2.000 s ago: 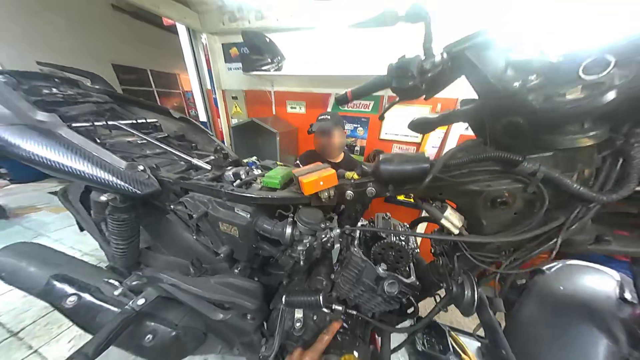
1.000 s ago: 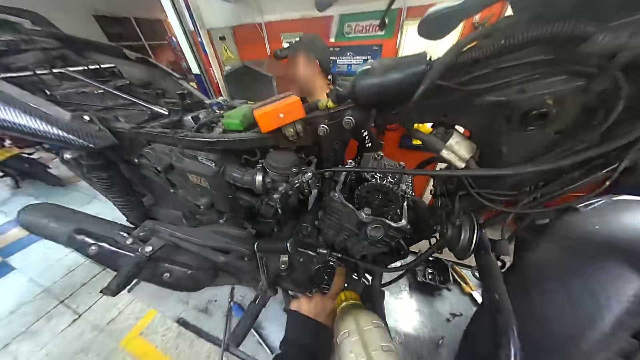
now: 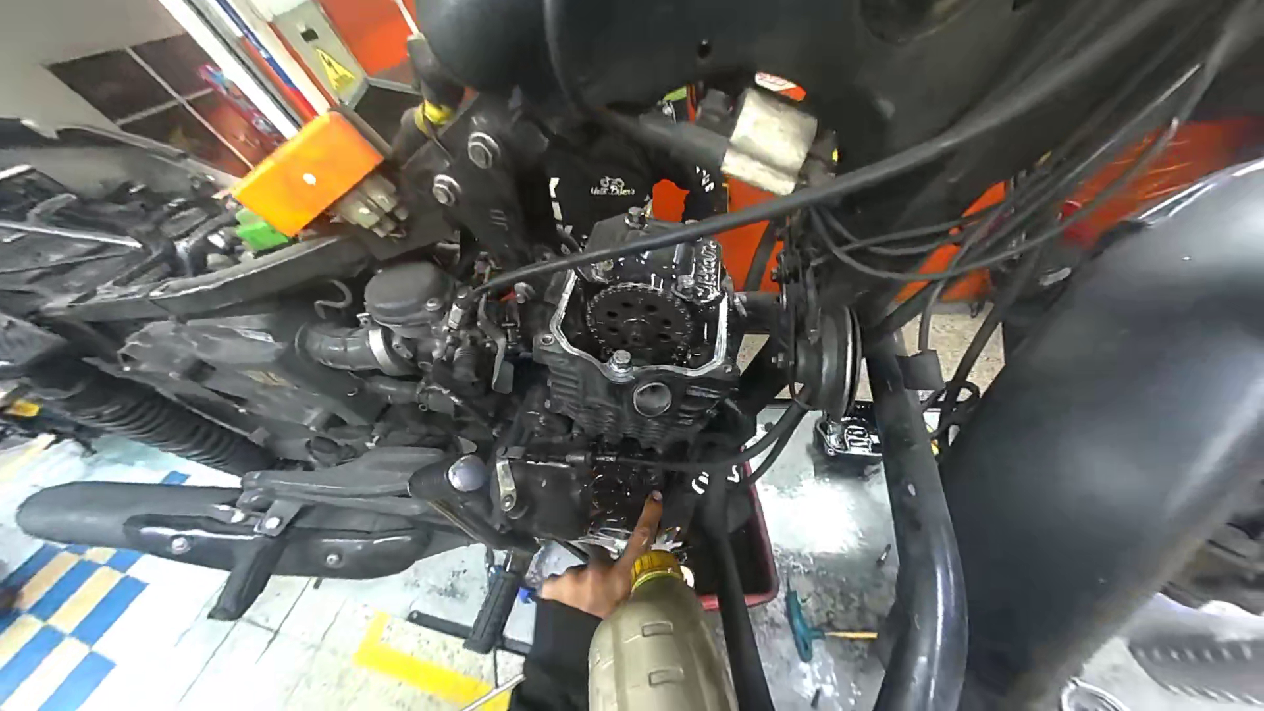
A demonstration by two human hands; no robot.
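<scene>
My left hand, in a dark sleeve, is at the lower centre with its index finger extended up against the lower engine of a motorcycle. It holds nothing visible. Just right of it is a translucent, oil-smeared plastic bottle with a yellow cap, its top close to the finger. My right hand is not visible; the bottle's lower part runs out of the bottom edge. Above, the cylinder head stands uncovered, showing a cam sprocket with round holes. The carburetor is to its left.
A red tray lies under the engine. A teal-handled tool and an engine cover lie at right. A black frame tube and hanging cables bound the right side. A person in a dark shirt is behind the motorcycle.
The view has moved closer and down onto the engine. The yellow-capped bottle, not seen in the earliest frame, is beside my left hand in the later two. My left index finger stays at the lower engine.
</scene>
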